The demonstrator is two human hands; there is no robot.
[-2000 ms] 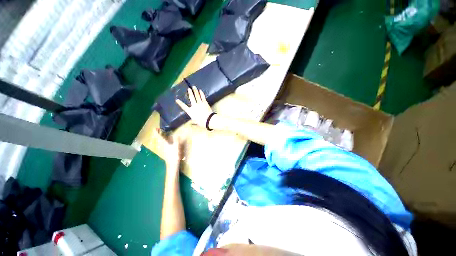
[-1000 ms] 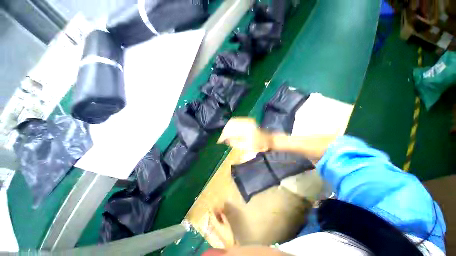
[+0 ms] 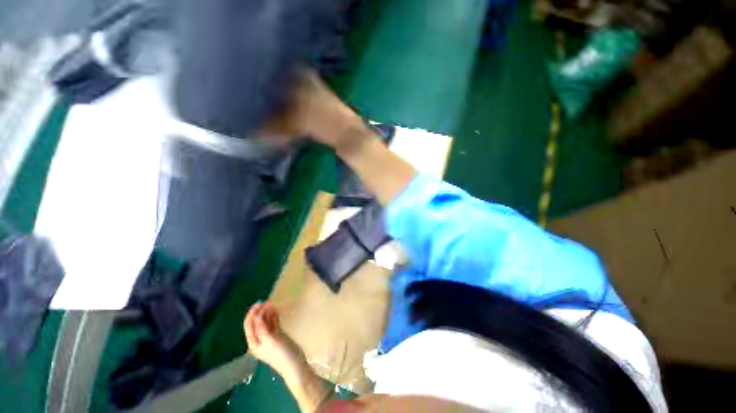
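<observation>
A large mailer bundle (image 3: 230,60), dark grey-black with a white band, is raised over the far side of the bench, blurred. My right hand (image 3: 305,109) is at its right edge and grips it; the fingers are blurred and partly hidden. My left hand (image 3: 262,329) is above the near left edge of the tan board (image 3: 339,323), holding nothing, its fingers loosely bent. Packed black parcels (image 3: 343,256) lie on the board, partly hidden by my right arm and sleeve.
A white surface (image 3: 101,202) lies across the bench at left, with dark plastic (image 3: 28,278) beside it. More black parcels (image 3: 165,323) lie beyond a grey metal post (image 3: 198,391). At right are a brown carton (image 3: 670,250), a green bag (image 3: 593,68) and striped floor tape (image 3: 552,153).
My right hand has moved from over the parcels to the far side and taken hold of the mailer bundle, which is lifted off the white surface. My left hand stays low over the board.
</observation>
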